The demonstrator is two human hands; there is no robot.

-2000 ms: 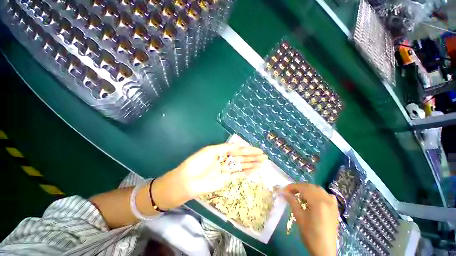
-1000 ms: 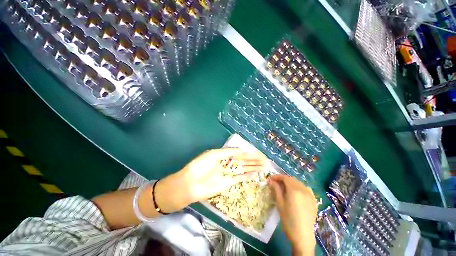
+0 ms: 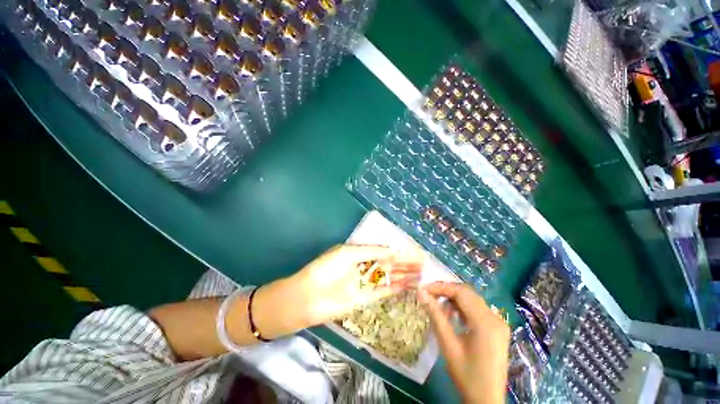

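My left hand is palm up over the parts box, fingers pointing right, with small brass-orange and pale parts lying in the palm. My right hand is at the box's right side, thumb and forefinger pinched near my left fingertips. Whether a tiny part is between them I cannot tell. The white parts box lies below both hands and holds a loose heap of cream-beige small parts. Just beyond it is the clear working tray, with a short row of brown-gold bodies.
A tall stack of filled clear trays stands at left. A gold-topped component tray lies beyond the working tray. Shiny bags and a tray of dark bodies lie at right. Another tray is at upper right.
My right hand moved left from the box's right edge to my left fingertips. The parts in my left palm now show more orange, and the left hand sits slightly lower and farther right.
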